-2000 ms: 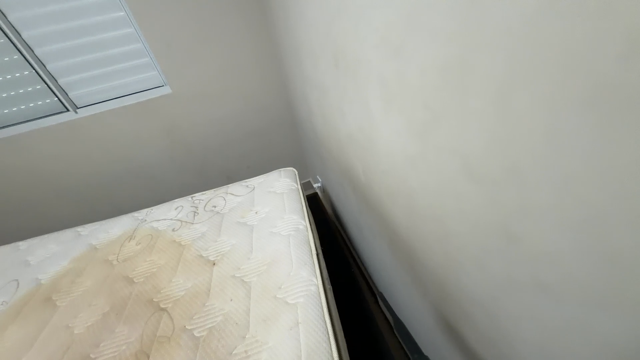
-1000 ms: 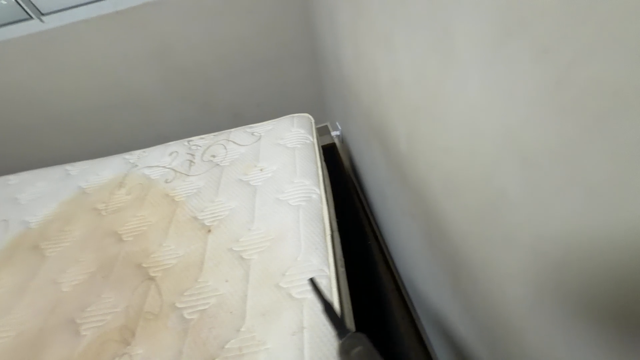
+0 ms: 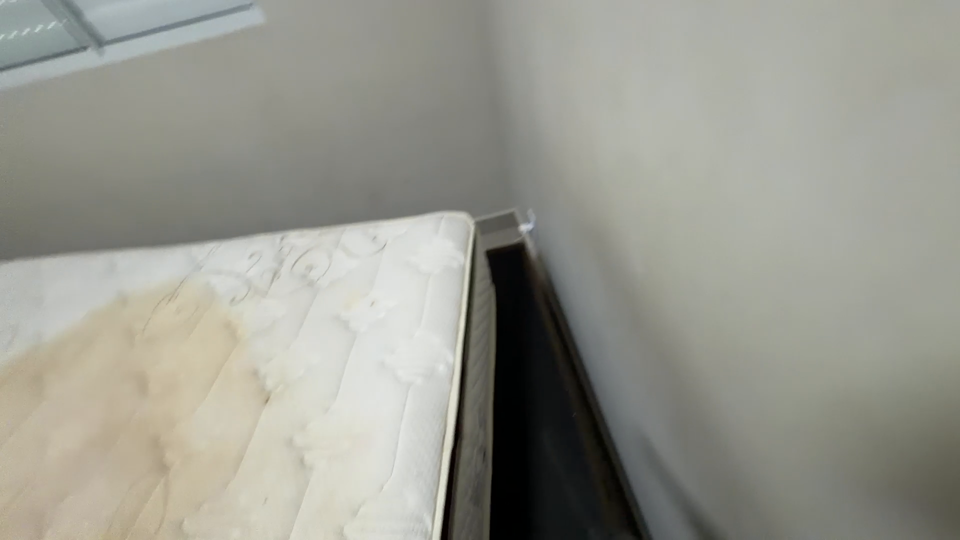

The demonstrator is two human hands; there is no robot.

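Note:
Neither my left hand nor my right hand shows in the head view. A white quilted mattress point(image 3: 360, 360) with pale piping fills the lower left, and a large tan stain point(image 3: 150, 397) spreads over its top. Dark scroll patterns run near its far edge. Along the mattress's right side lies a dark gap, bounded on the right by a dark board or rail point(image 3: 592, 397) that leans close to the wall. The picture is blurred, so the board's material cannot be told.
A plain light wall point(image 3: 750, 225) rises on the right and meets the far wall point(image 3: 337, 135) in a corner. Part of a window frame point(image 3: 180, 34) is at the upper left. A small white thing point(image 3: 528, 222) sits at the corner end of the dark board.
A thin dark tool tip, in view at the mattress's right edge one second ago, is out of view now. The view has shifted.

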